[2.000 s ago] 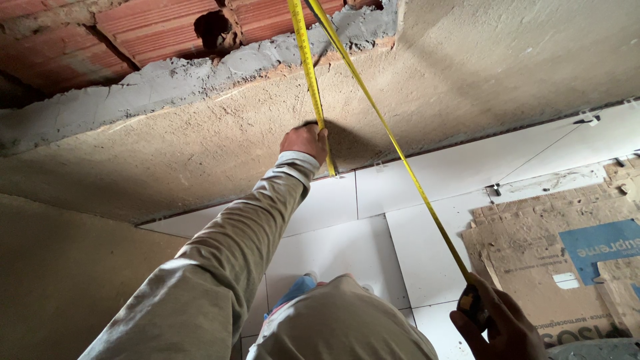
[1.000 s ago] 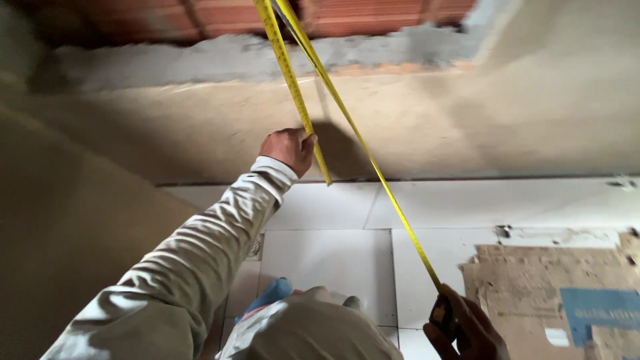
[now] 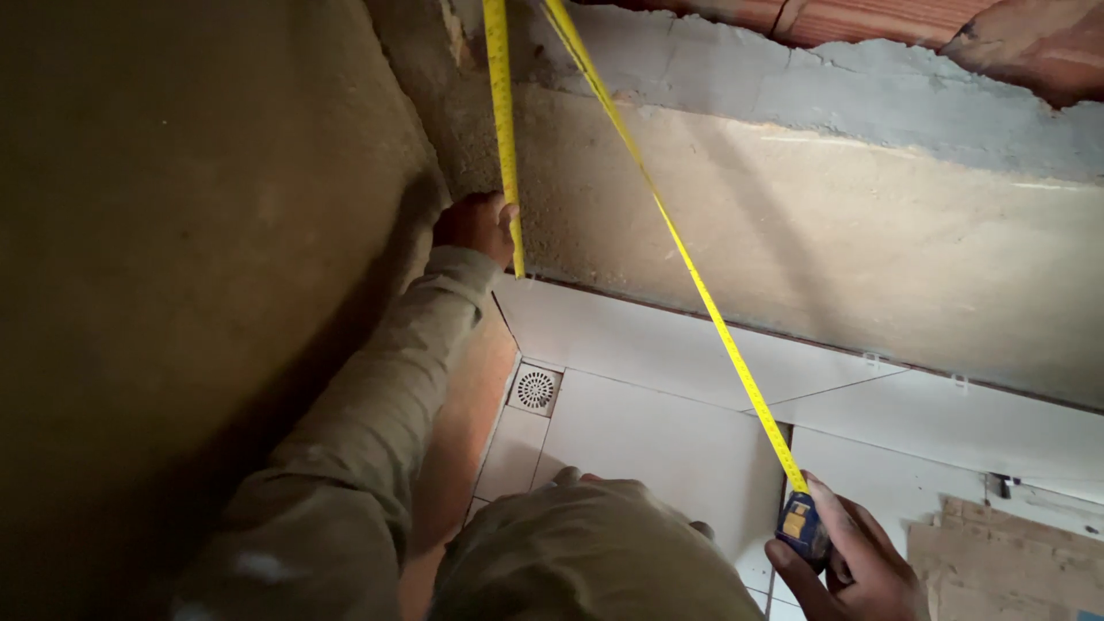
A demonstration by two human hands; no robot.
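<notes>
My left hand (image 3: 476, 228) grips the yellow blade of a tape measure (image 3: 503, 112) near its end, close to the wall corner. The blade's tip points down at the top edge of the white wall tiles (image 3: 638, 332). From there the blade runs up out of view and comes back down to the right as a second length (image 3: 690, 263). At the lower right my right hand (image 3: 849, 552) holds the dark blue tape case (image 3: 803, 528), which has a yellow part on its face.
A square floor drain (image 3: 536, 389) lies in the corner of the white tiled floor (image 3: 647, 440). Cardboard (image 3: 1005, 561) covers floor at the lower right. Tile spacers (image 3: 873, 359) sit on the tile edge. Rough plaster (image 3: 897, 233), grey mortar (image 3: 828, 82) and red hollow bricks (image 3: 871, 21) form the wall.
The view has swung left to the wall corner and floor drain. My left hand has moved left along the wall with the blade end, while my right hand keeps hold of the case.
</notes>
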